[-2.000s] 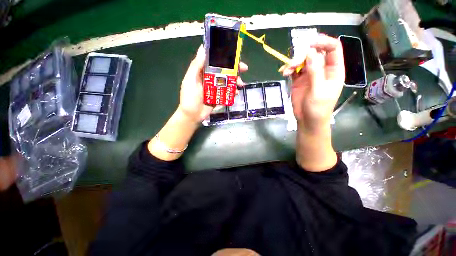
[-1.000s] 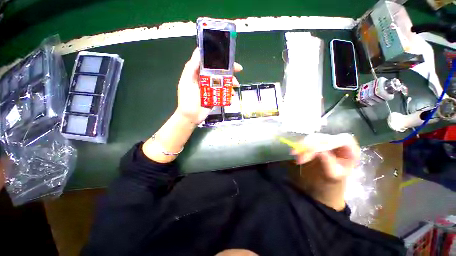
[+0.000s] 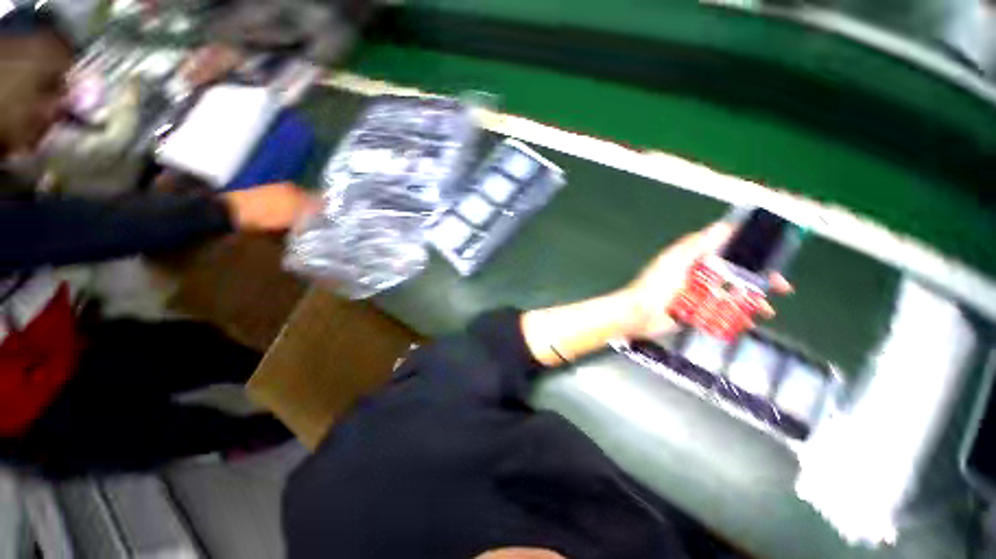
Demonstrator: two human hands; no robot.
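Observation:
The view is blurred. My left hand (image 3: 679,282) holds a keypad phone (image 3: 734,273) with red keys and a dark screen, face up, above the bench. A lens blister tray (image 3: 754,369) lies partly under the phone and my left hand. A long white sheet stack (image 3: 893,409) lies to the right of that tray. Another stack of lens trays (image 3: 497,202) lies further left on the bench. My right hand is not in view.
Trays in a clear plastic bag (image 3: 382,191) lie at the bench's left. Another person's hand (image 3: 268,205) is beside the bag. A brown carton (image 3: 322,355) stands below the bench edge. A green conveyor (image 3: 655,109) runs behind. Part of a smartphone (image 3: 983,437) shows at the right edge.
The view has swung left and tilted. The yellow film came off the phone between the two earlier frames. My right hand, seen low at the right before, has left the picture. My left hand still holds the phone.

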